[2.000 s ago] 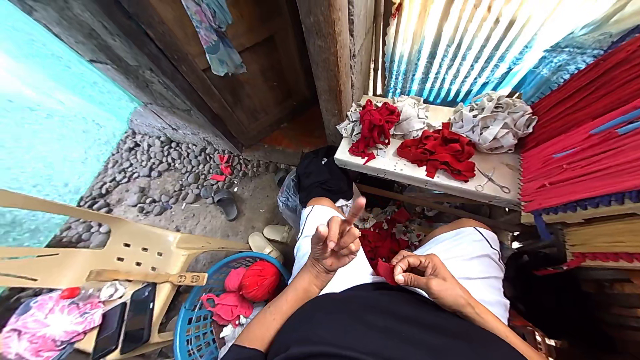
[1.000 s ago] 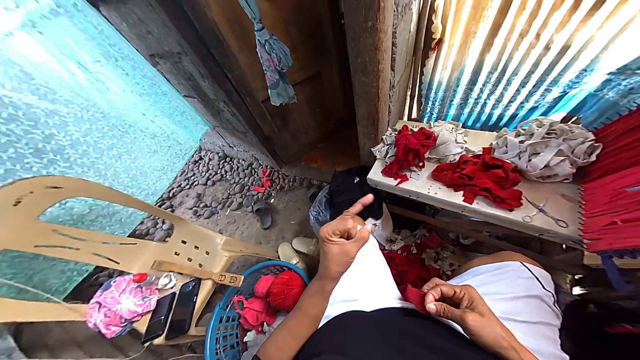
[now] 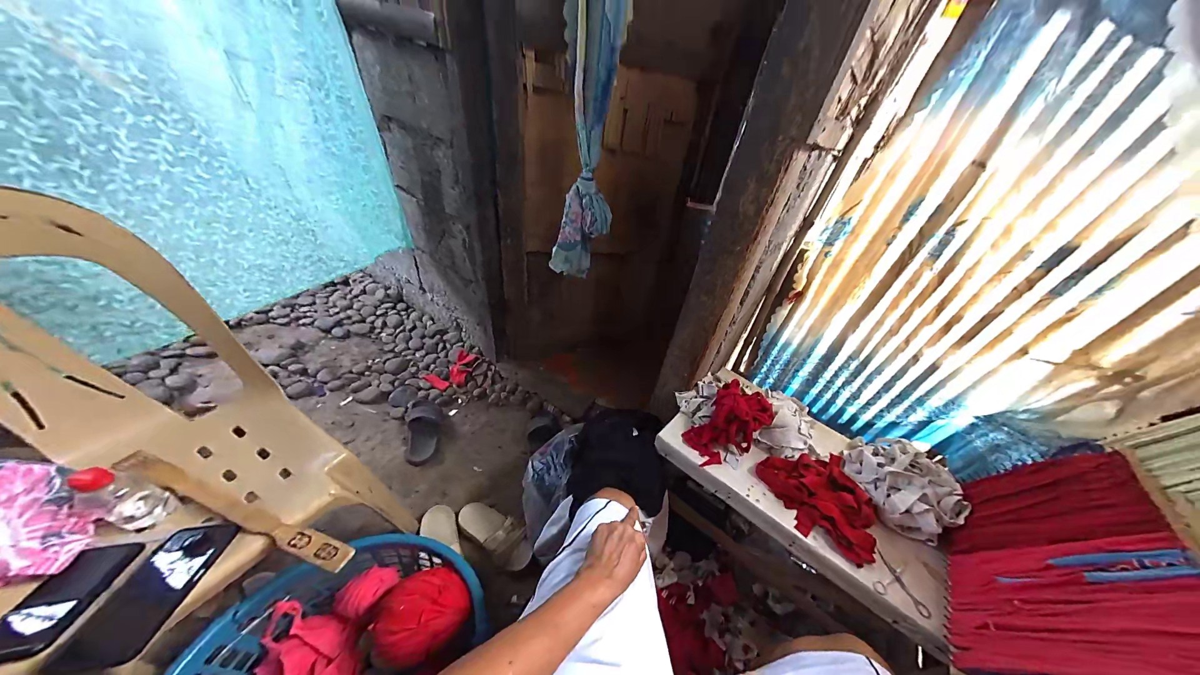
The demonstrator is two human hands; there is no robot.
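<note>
My left hand [image 3: 616,555] rests on the white cloth over my left knee, its fingers curled; whether anything is pinched in it cannot be told. My right hand is out of view. Right of the knee, red and pale fabric scraps [image 3: 698,600] lie low down. On the white bench [image 3: 727,476] sit two heaps of red fabric strips [image 3: 820,502], pale grey strips [image 3: 905,487] and a pair of scissors [image 3: 902,583]. At the lower left a blue plastic basket [image 3: 473,586] holds a red ball of fabric strip [image 3: 420,614] and pinkish-red cloth.
A beige plastic chair [image 3: 272,441] on the left bears two phones [image 3: 141,600], a wooden strip [image 3: 234,511], a clear bottle with a red cap [image 3: 131,497] and pink cloth. Slippers [image 3: 492,534] lie on the ground. Red woven strips [image 3: 1059,562] stretch at right; a knotted curtain [image 3: 583,220] hangs in the doorway.
My left hand, raised with a finger extended before, is now down on my knee. My right hand, which held a small red piece, has left the view. The view has tilted up.
</note>
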